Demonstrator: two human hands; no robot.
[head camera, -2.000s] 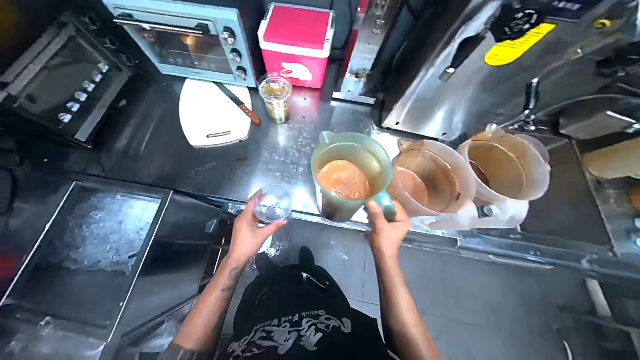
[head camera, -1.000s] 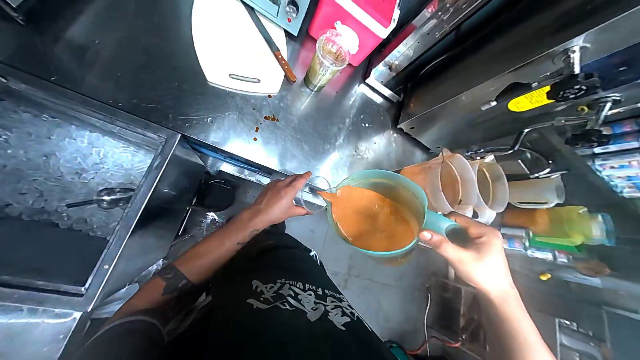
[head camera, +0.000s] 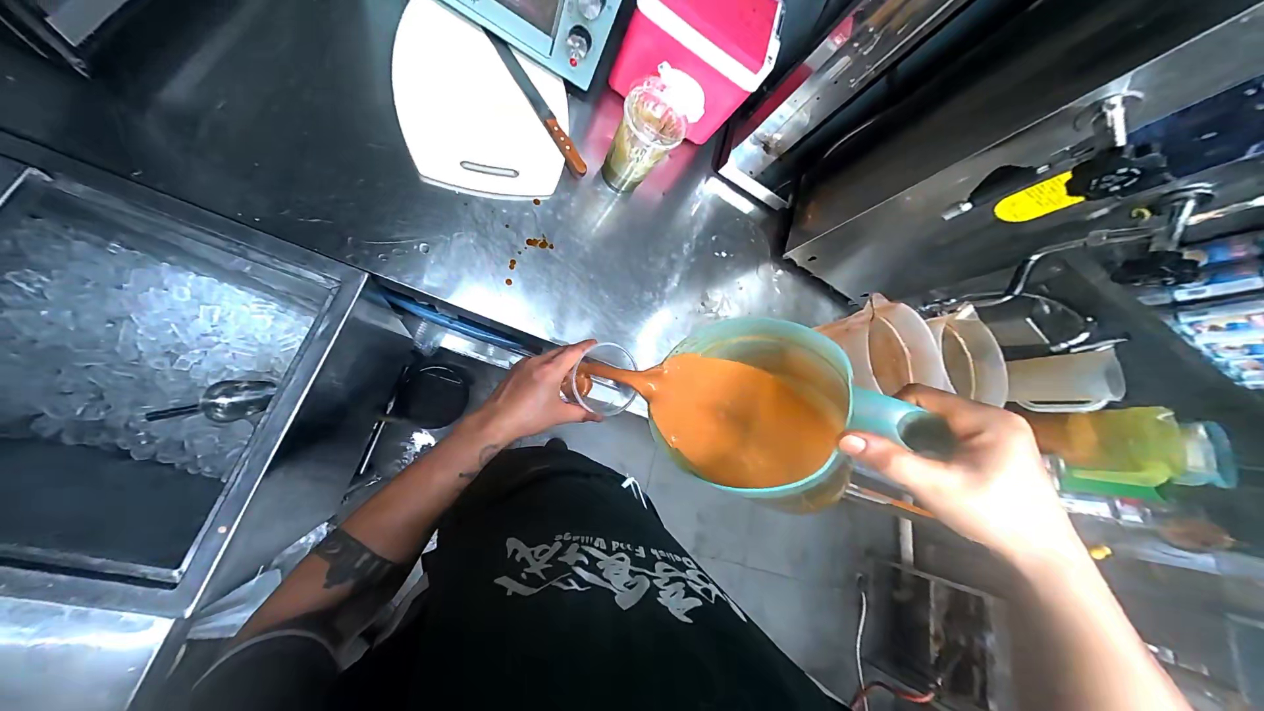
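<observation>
My right hand (head camera: 973, 464) grips the handle of a teal plastic pitcher (head camera: 790, 346), which is tilted to the left. Orange-brown liquid (head camera: 746, 420) fills much of it and runs from the spout in a stream. The stream goes into a small clear plastic cup (head camera: 617, 380) that my left hand (head camera: 541, 390) holds by its side, over the front edge of the counter. Some liquid shows inside the cup; its exact level cannot be told.
An ice bin (head camera: 346, 286) with a clear scoop (head camera: 237, 400) is at the left. Behind are a white cutting board (head camera: 464, 118), a knife (head camera: 563, 146), a lidded cup (head camera: 637, 143) and a pink cooler (head camera: 681, 59). More pitchers (head camera: 894, 346) stand at the right, near taps.
The pitcher, upright and apart from the cup two seconds ago, is now tilted over it, and liquid flows into the cup. The view has shifted and turned.
</observation>
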